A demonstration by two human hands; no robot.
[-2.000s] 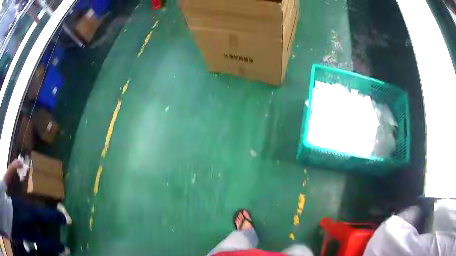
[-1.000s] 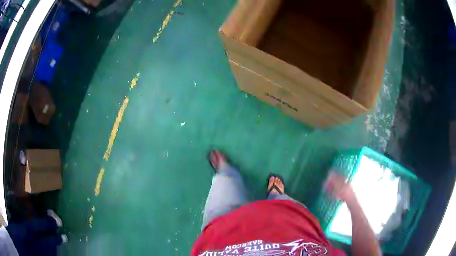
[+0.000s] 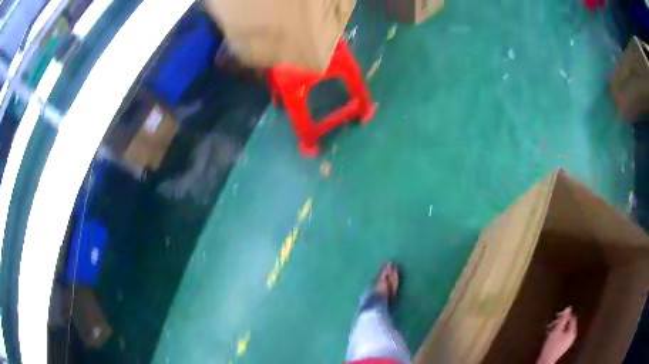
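Note:
A large open brown carton (image 3: 491,274) stands on the floor at the lower right, and its dark inside shows no contents. My right hand (image 3: 559,337) is over the carton's opening, small and blurred, with fingers partly curled. I cannot tell if the fingers hold or touch anything. My left hand is out of the picture.
A red plastic stool (image 3: 324,99) stands ahead with a cardboard box (image 3: 285,28) on it. Blue bins (image 3: 183,60) and small boxes (image 3: 151,138) lie under the white-edged bench (image 3: 67,163) at left. Another box (image 3: 633,82) is at far right.
The view has turned and moved along the floor. The open carton now shows at lower right, the green crate has left view, and the stool with the box has come in. My right hand is over the carton.

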